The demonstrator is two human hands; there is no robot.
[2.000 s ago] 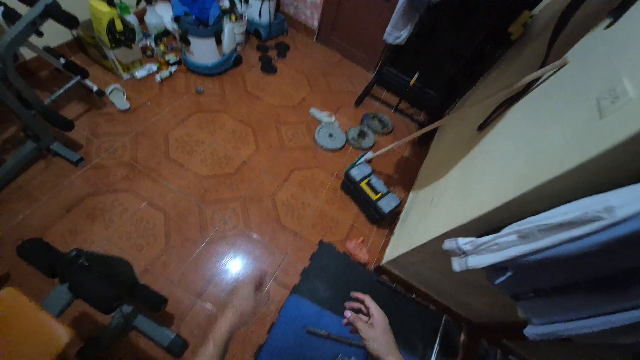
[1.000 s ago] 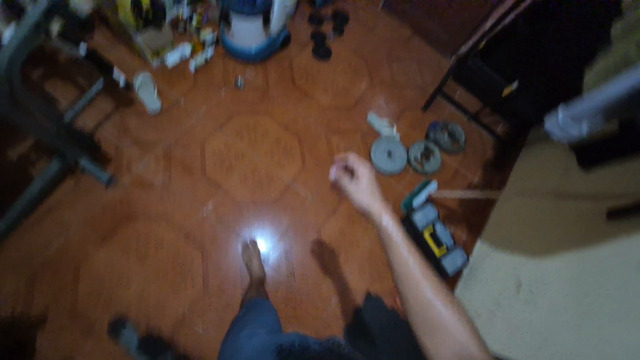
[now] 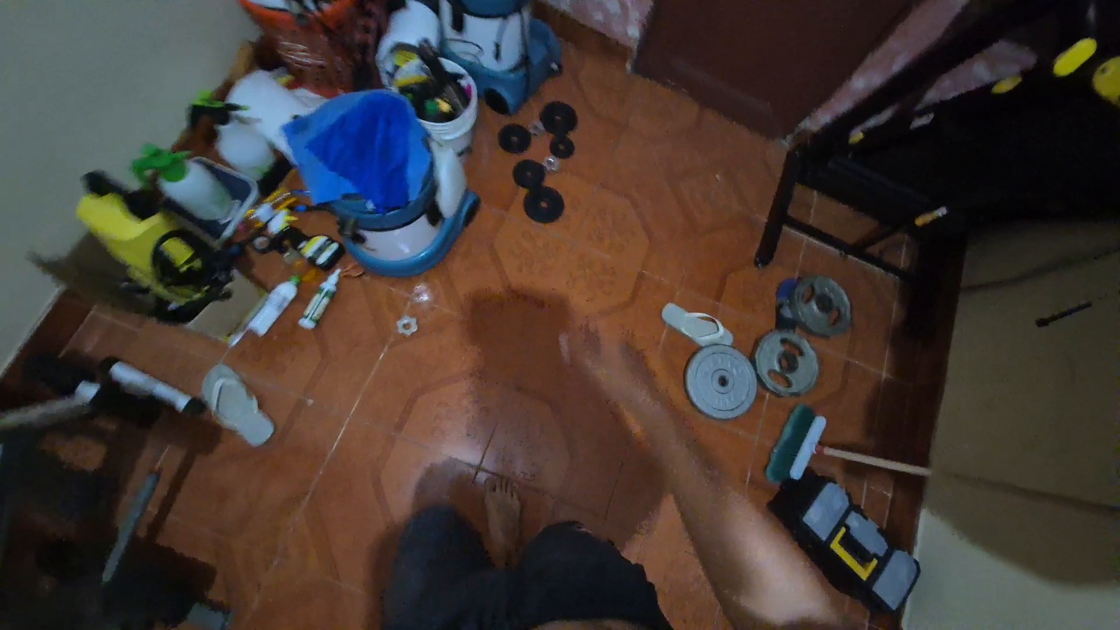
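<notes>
My right hand (image 3: 599, 359) reaches out over the tiled floor (image 3: 420, 437), blurred, so its fingers and anything in them cannot be made out. To its right lie a grey weight plate (image 3: 720, 381), two metal plates with cut-outs (image 3: 786, 362) (image 3: 820, 306) and a pale flip-flop (image 3: 696, 325). A green and white push broom (image 3: 795, 444) rests beside a black and grey toolbox (image 3: 844, 541) with a yellow handle. Several small black weight plates (image 3: 543, 204) lie farther off. My left hand is out of view.
At the upper left stand a canister vacuum (image 3: 402, 232) with a blue cloth (image 3: 363, 149), a white bucket (image 3: 451, 122), a yellow sprayer (image 3: 144, 236) and bottles (image 3: 320, 299). Another flip-flop (image 3: 237, 405) lies near exercise equipment (image 3: 114, 385). A black metal frame (image 3: 779, 210) stands at the right.
The view has moved a lot, off the dark and blue mats seen two seconds ago. Both hands showed then; now only my right arm shows, stretched over the floor.
</notes>
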